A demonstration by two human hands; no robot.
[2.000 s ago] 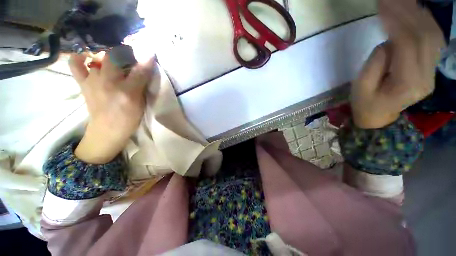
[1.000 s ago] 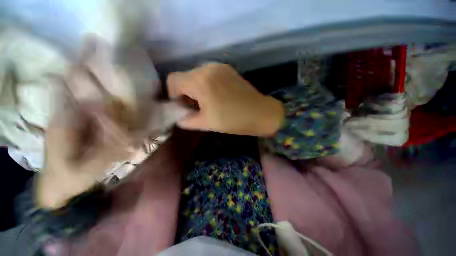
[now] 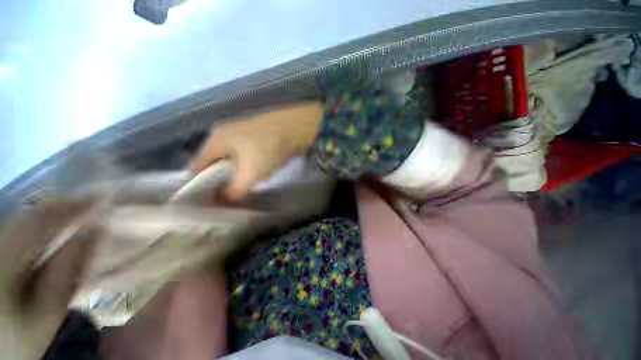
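Observation:
The cream garment cloth [image 3: 162, 228] is stretched and blurred above my lap, below the table edge. My right hand [image 3: 256, 144] is closed on a fold of it, just under the table edge. My left hand [image 3: 42, 246] is a strongly blurred skin-toned shape at the left edge, by the other end of the cloth; its fingers cannot be made out. A pale, crinkled piece of the cloth hangs at lower left.
The white table [image 3: 126, 77] has a grey, ruler-like edge [image 3: 295, 74]. A dark object [image 3: 158, 8] is cut off at the top. A red slatted basket [image 3: 516, 81] stands at right, with white cloth bundles [image 3: 520, 155] beside it. A white cord piece [image 3: 383, 334] hangs at my chest.
The view has turned from the machine and red scissors towards my lap. Both hands have left the table area, and the cloth is now off the tabletop. My right hand has gone from empty to gripping cloth.

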